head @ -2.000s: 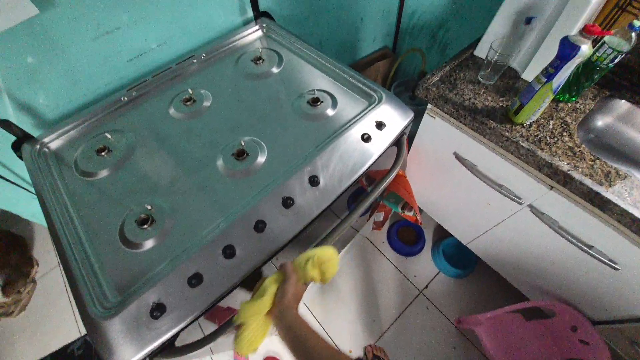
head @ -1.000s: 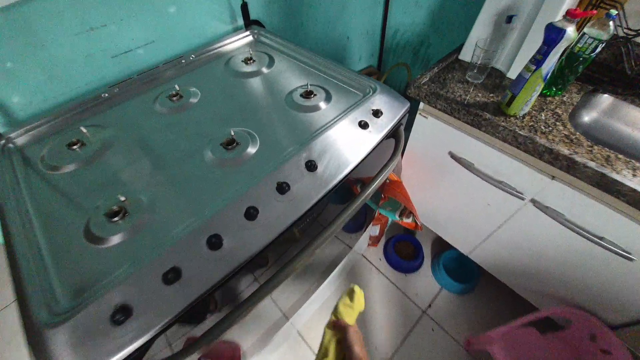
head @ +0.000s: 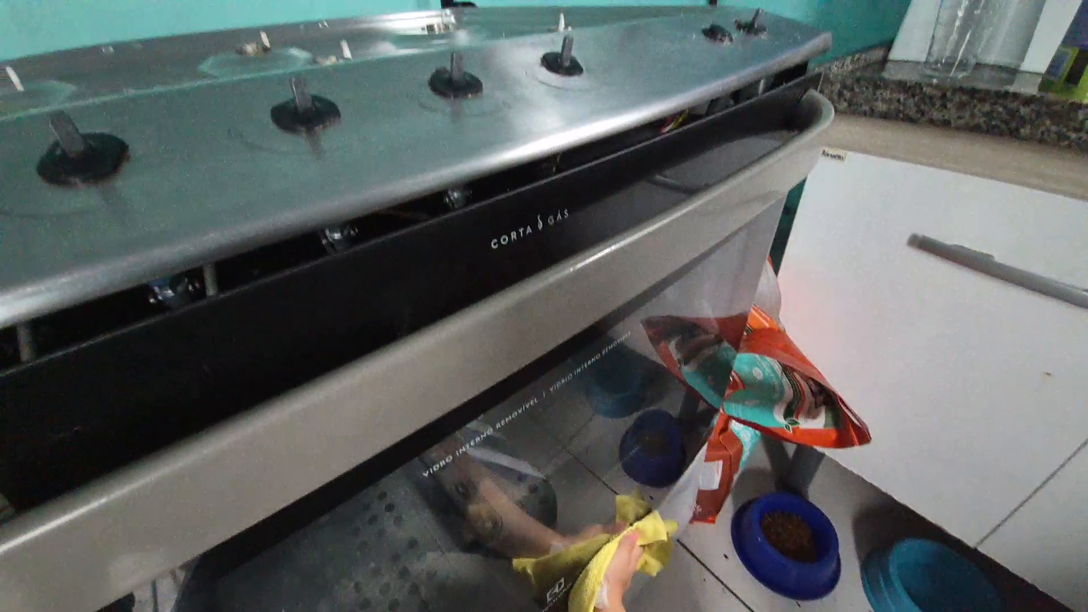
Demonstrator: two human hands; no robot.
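A yellow cloth (head: 653, 534) is bunched in my right hand (head: 622, 568), low at the bottom of the head view. The cloth lies against the dark glass oven door (head: 357, 535) of a stainless steel stove, and the glass mirrors the cloth and an arm. Above the hand a long grey door handle (head: 510, 293) crosses the oven front. Over it is a black panel (head: 408, 280), then the steel control panel (head: 365, 161) with bare knob stems. Part of my right hand is hidden by the cloth. My left hand is out of view.
Right of the oven an orange and teal bag (head: 790, 391) leans near a white cabinet (head: 935, 357). On the tiled floor stand a blue bowl of kibble (head: 786, 544) and a teal bowl (head: 926, 578). A clear glass (head: 956, 38) stands on the granite counter (head: 977, 106).
My right hand with the yellow cloth has moved from near the door handle down to the oven glass. The view is now lower and closer to the stove front.
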